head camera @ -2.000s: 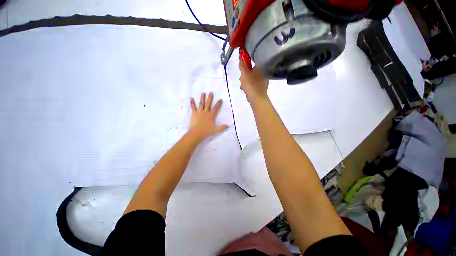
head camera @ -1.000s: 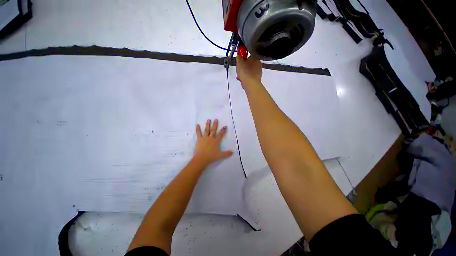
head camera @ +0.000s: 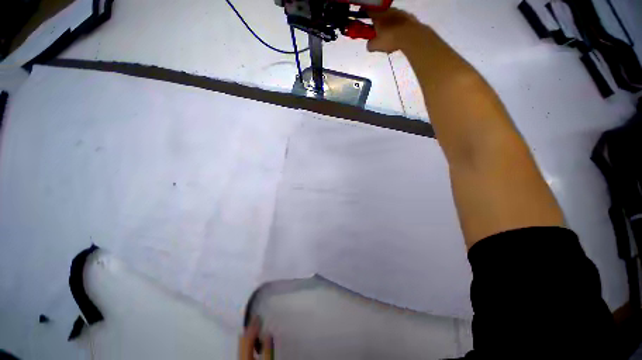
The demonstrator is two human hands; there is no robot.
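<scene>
The cutting machine (head camera: pixel 317 42) stands at the top of the head view, its motor mostly cut off by the edge. Its grey base plate (head camera: pixel 348 88) lies beyond the dark far edge of the fabric lay (head camera: pixel 197 155). My right hand (head camera: pixel 394 31) is shut on the machine's red handle at the top. My left hand (head camera: pixel 255 343) is at the bottom edge, small, blurred and cut off, by the dark curved edge of the lay; what its fingers do is unclear.
Dark-edged cut bundles (head camera: pixel 588 46) lie at the upper right, more at the right edge. A dark curved strip (head camera: pixel 81 288) lies lower left. A dark-edged panel (head camera: pixel 53 42) is at the upper left. A black cable (head camera: pixel 257 36) hangs left of the machine.
The machine has moved out past the lay's far edge, its base plate now showing. My left hand has left the top of the lay for its near curved edge. The view has shifted.
</scene>
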